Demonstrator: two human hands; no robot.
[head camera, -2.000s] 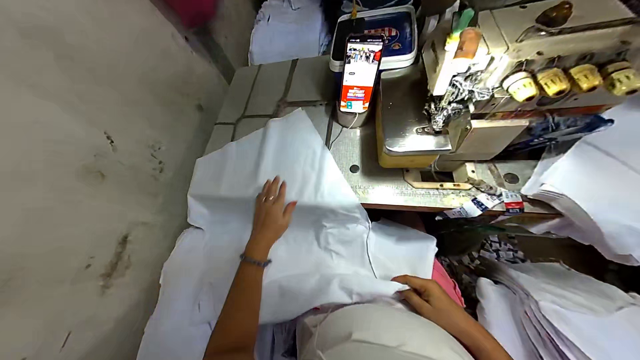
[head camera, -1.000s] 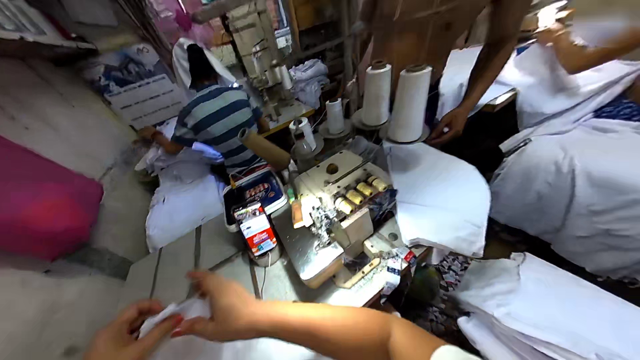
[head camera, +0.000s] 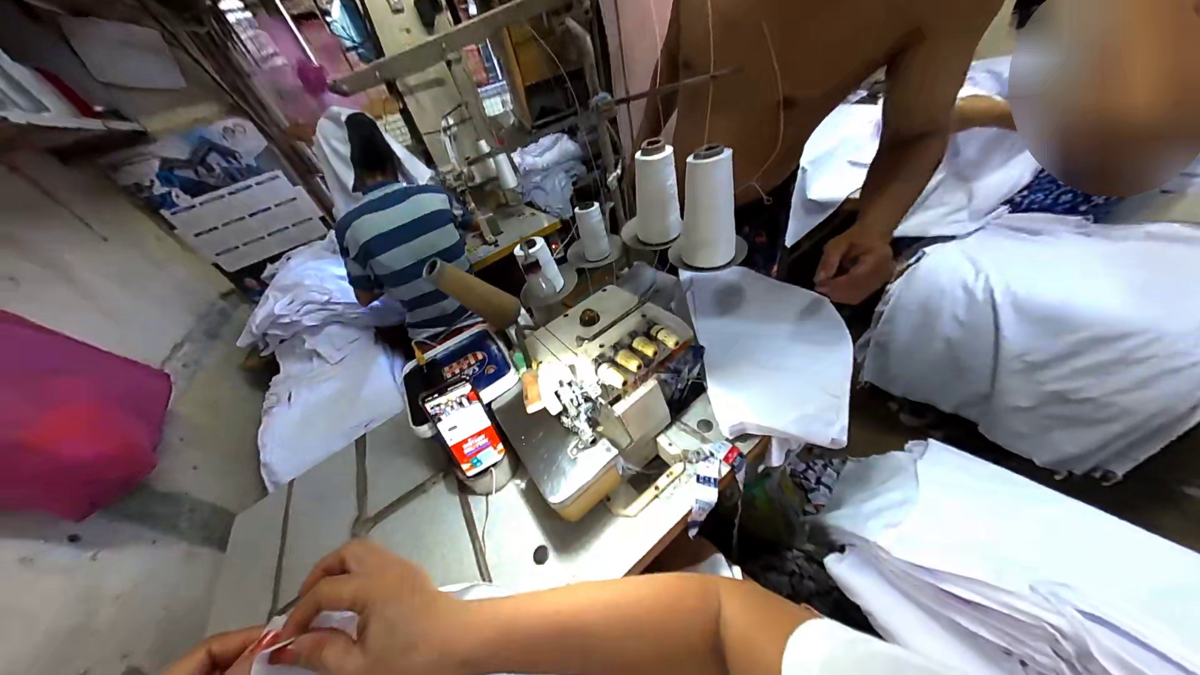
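At the lower left, my right hand (head camera: 361, 609) pinches the edge of a white cloth (head camera: 323, 623) between thumb and fingers. My left hand (head camera: 220, 653) meets it there, mostly cut off by the frame's bottom edge, its fingertips at the same cloth edge. Above and to the right of my hands an overlock sewing machine (head camera: 562, 469) stands on the work table (head camera: 412, 525). A smartphone (head camera: 464, 429) with a lit screen leans upright beside the machine, in front of a blue and white tray (head camera: 502, 370).
Thread cones (head camera: 710, 211) stand behind the machine, near a bare cone tube (head camera: 473, 292). A white cloth piece (head camera: 773, 361) hangs at its right. White fabric stacks (head camera: 1041, 553) fill the right. A co-worker's hand (head camera: 855, 265) is nearby; a person in a striped shirt (head camera: 403, 248) sits beyond.
My hands, apart on the spread white cloth two seconds ago, have come together at the lower left on a cloth edge. The view has swung up toward the room.
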